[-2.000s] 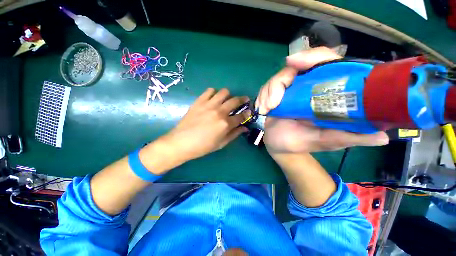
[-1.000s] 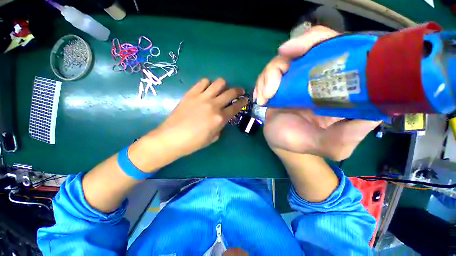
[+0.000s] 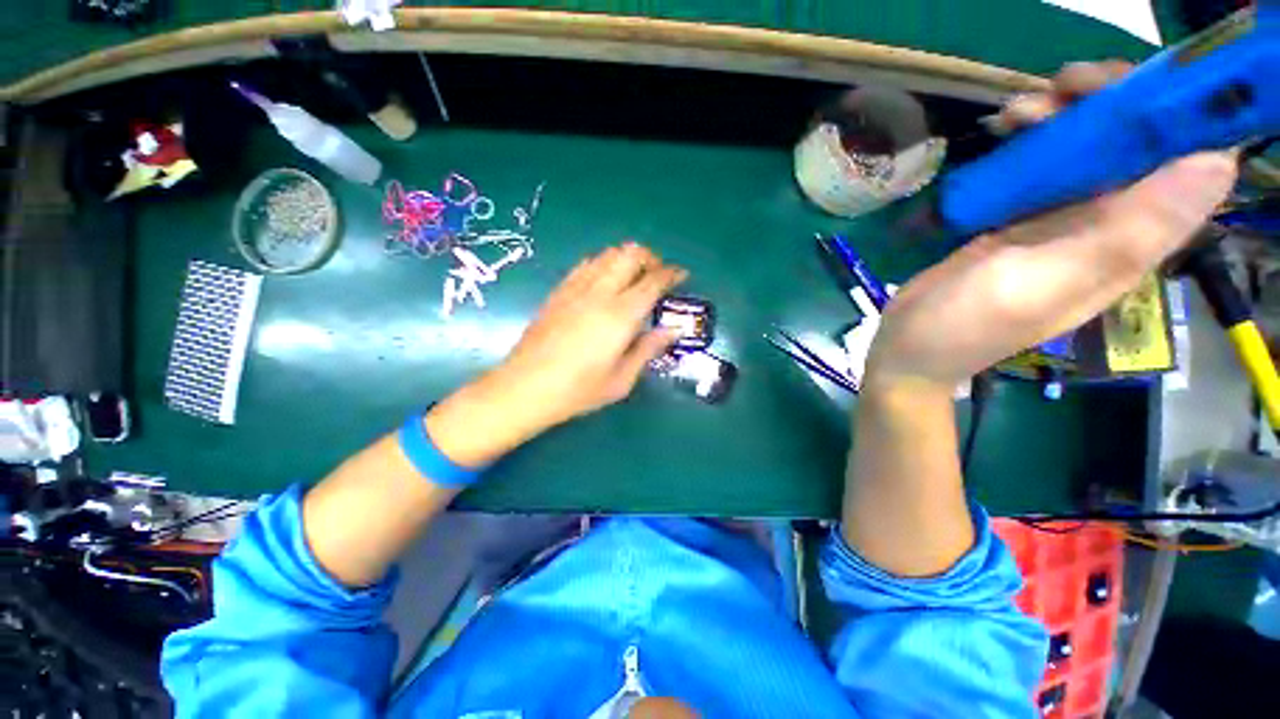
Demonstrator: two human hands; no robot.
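My left hand (image 3: 597,330) lies on the green mat left of centre, its fingertips at the left edge of a small black device case (image 3: 685,322) with bright parts inside. A second small dark piece with a white patch (image 3: 698,372) lies just below the case, close against it. My right hand (image 3: 1039,267) is raised at the upper right, around the blue barrel of the electric screwdriver (image 3: 1095,134). The screwdriver is tilted, its far end cut off by the picture's edge; its tip is not clear.
Dark tweezers (image 3: 814,360) and a blue pen (image 3: 856,267) lie right of centre. A pale pot (image 3: 868,157) stands behind. At left are a screw dish (image 3: 287,221), tangled wire leads (image 3: 428,214), a white card (image 3: 212,341) and a bottle (image 3: 323,143). A red tray (image 3: 1060,604) is lower right.
My right hand has lifted the screwdriver away from the device to the upper right. The device, tweezers and pen now show. My left hand stays at the device.
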